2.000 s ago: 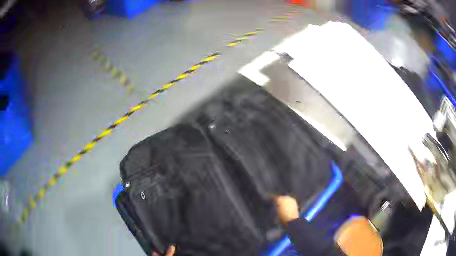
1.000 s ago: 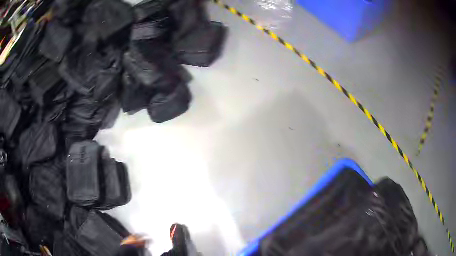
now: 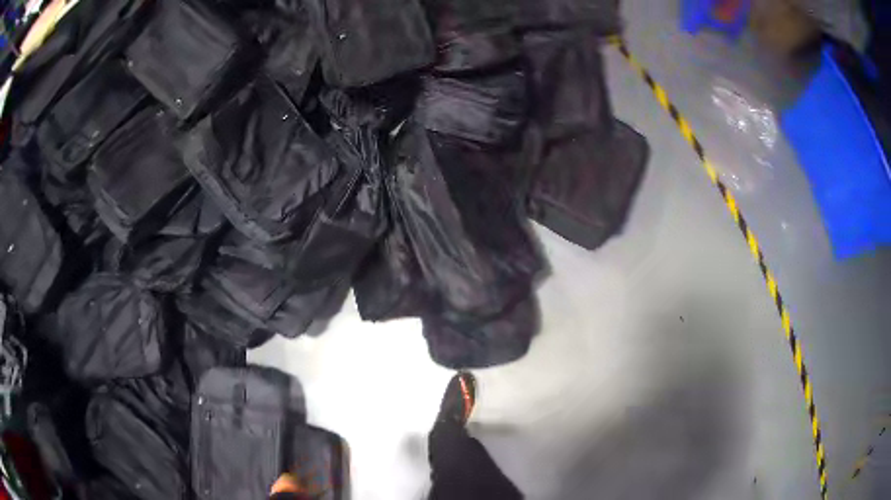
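A large heap of black backpacks [image 3: 264,166] fills the left and upper middle of the head view. One boxy backpack [image 3: 239,420] lies at the heap's lower edge, with another dark bag [image 3: 320,464] beside it. A small part of a hand, which looks like my left hand [image 3: 285,482], shows at the bottom edge over these bags. It is cut off, and its fingers and any hold cannot be made out. My right hand is out of the picture.
My leg and dark shoe [image 3: 462,395] stand on the grey floor below the heap. Yellow-black floor tape [image 3: 752,244] curves down the right side. Beyond it are a blue bin [image 3: 845,156], clear crinkled plastic [image 3: 747,122] and a brown blurred thing [image 3: 784,34].
The view has swung from the filled blue bin to the bag heap, which now appears larger. The filled bin and my right hand have left the picture. The shoe shows more fully.
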